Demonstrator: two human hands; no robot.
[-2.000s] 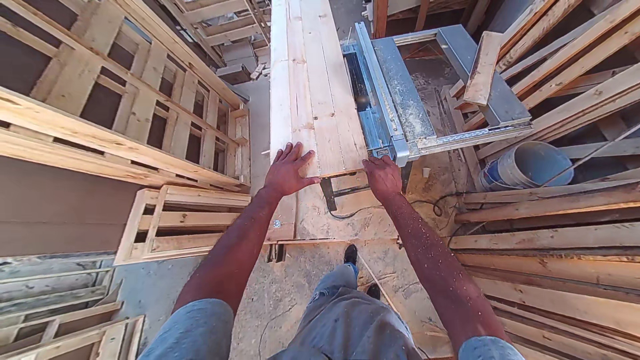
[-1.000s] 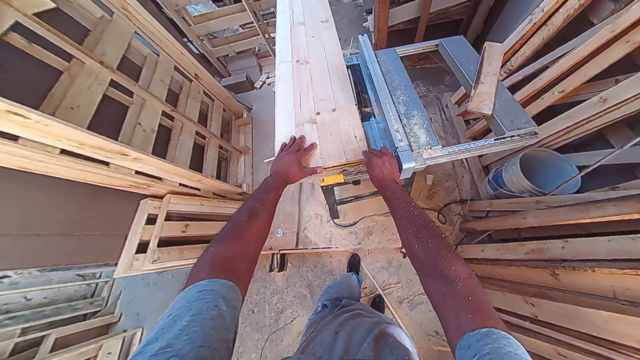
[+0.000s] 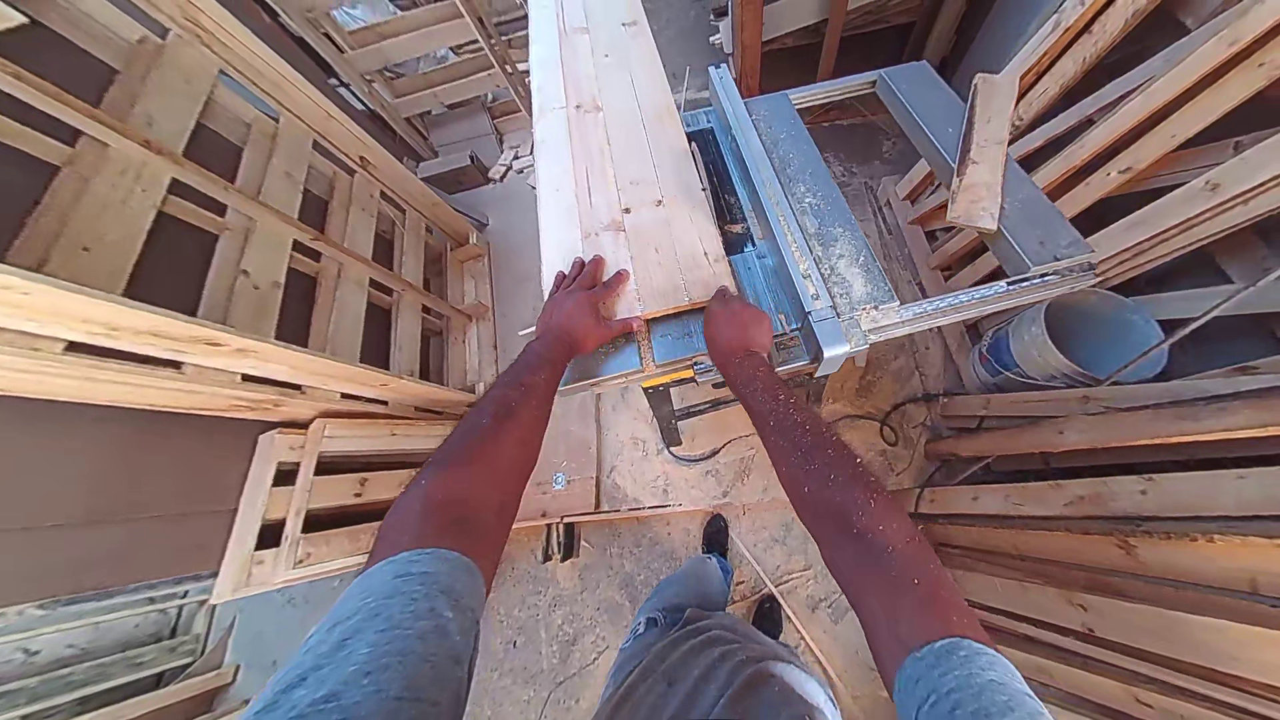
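A wide panel of joined pine boards (image 3: 640,170) lies lengthwise on a table saw (image 3: 765,290), left of the saw's metal rip fence (image 3: 780,200). My left hand (image 3: 583,312) rests palm down on the panel's near left corner, fingers spread, thumb at the near edge. At the near right corner, my right hand (image 3: 738,325) has curled fingers against the end of the panel; its grip underneath is hidden. Bare metal tabletop and a sawdust-filled slot show between my hands. The blade is not visible.
Slatted wooden frames (image 3: 250,215) stand on the left. A dusty plastic bucket (image 3: 1090,340) and stacked lumber (image 3: 1120,495) are on the right. A short board (image 3: 985,150) lies across the saw's side extension. A black cable (image 3: 885,425) runs over the dusty floor.
Both hands and the panel have moved forward, away from my body. The saw's near edge, covered by the panel two seconds ago, now shows.
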